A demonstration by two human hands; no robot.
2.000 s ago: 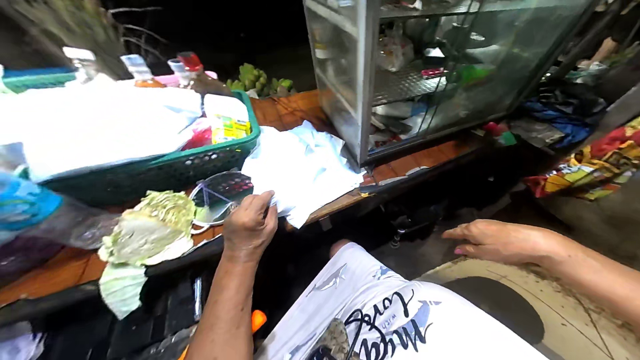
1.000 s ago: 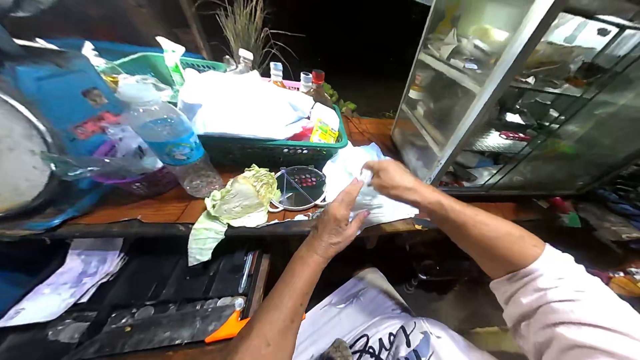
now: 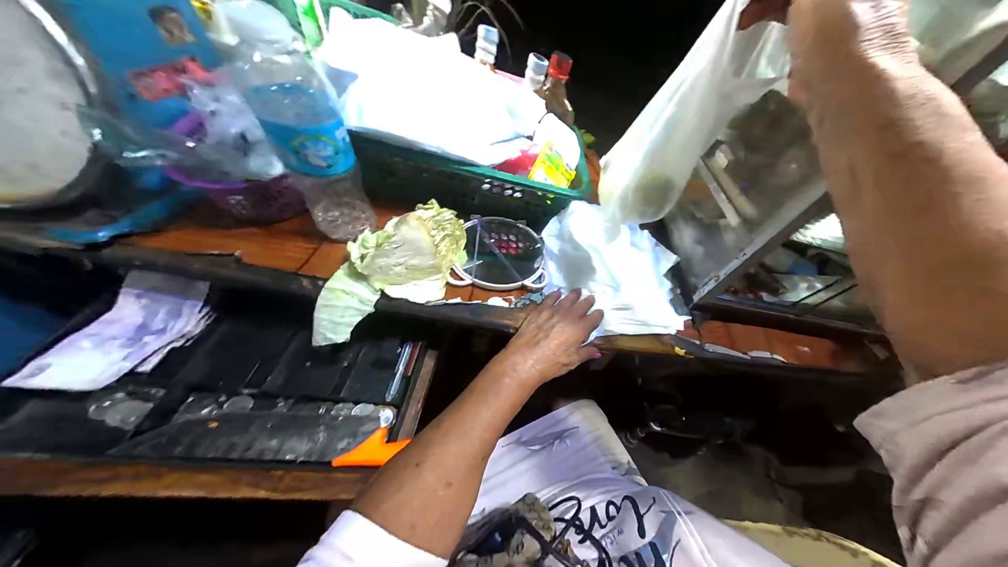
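Observation:
My right hand [image 3: 819, 39] is raised at the top right and grips the upper end of a whitish plastic bag [image 3: 669, 134]; something pale green sits in the bag's lower end. My left hand [image 3: 555, 335] rests, fingers spread, on the shelf edge at a pile of white plastic bags [image 3: 610, 268]. Left of that pile stands a round, clear container with a white rim [image 3: 504, 256]. Beside it lies a cut cabbage [image 3: 413, 248], one loose leaf hanging over the edge.
A green plastic basket [image 3: 465, 185] with white bags and bottles stands behind. To the left are a plastic bottle [image 3: 303, 134] and a purple basket [image 3: 244, 197]. A glass cabinet [image 3: 756, 252] is at the right. Below left, an open drawer [image 3: 268, 488] holds banknotes [image 3: 118, 339], coins and an orange-handled knife [image 3: 370, 450].
My right hand has risen from the white bags and now holds a bag up. My left hand is lower, at the shelf edge. The view has turned left since two seconds ago.

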